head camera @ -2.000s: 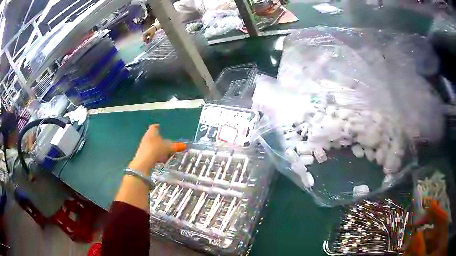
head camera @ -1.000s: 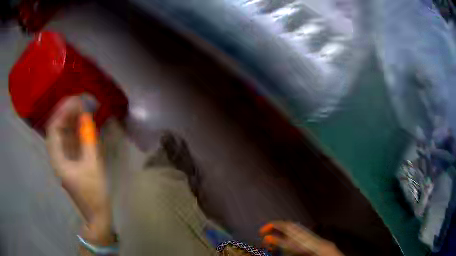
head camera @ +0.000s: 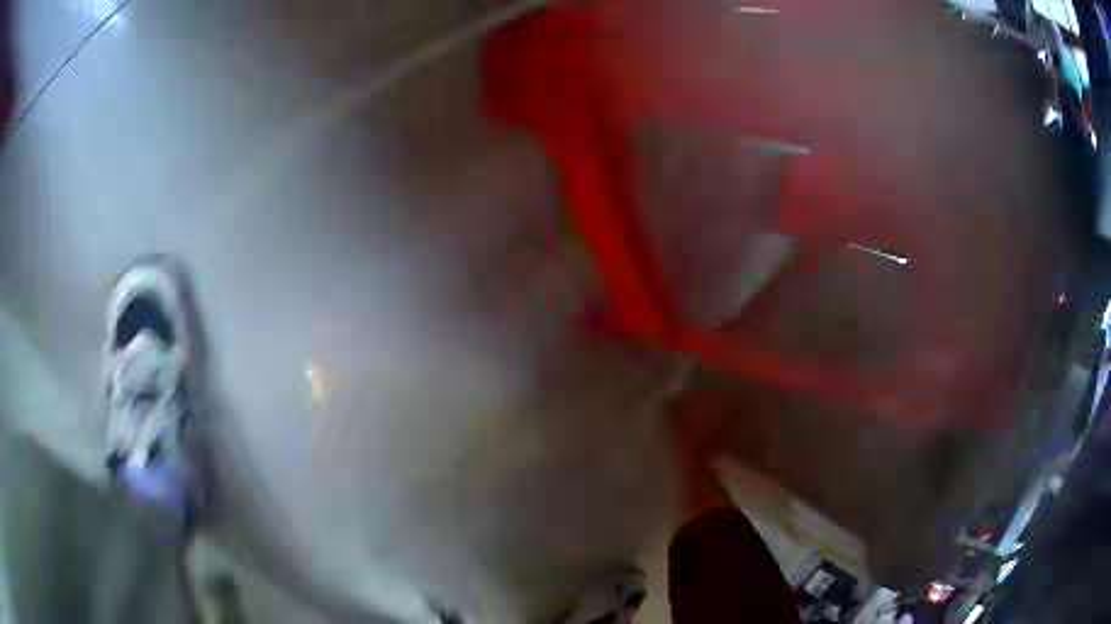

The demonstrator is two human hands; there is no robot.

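The view is strongly blurred and points at the floor. A red stool-like object spreads across the middle and right, its outline smeared. One arm in a dark red sleeve reaches up from the bottom edge, and its blurred hand is at the lower part of the red object. It seems to be my left hand. Its fingers are not readable, so whether it grips the red object cannot be told. No other hand shows.
The grey floor fills the left and middle. A light shoe with a purple part stands at the left, beside a trouser leg. Part of another shoe shows at the bottom edge. Small pale and dark items lie at the lower right.
The view has swung from the green bench down to the floor. The bench, trays and parts have left the picture. The red object has shifted from upper left to centre-right. My right hand is gone.
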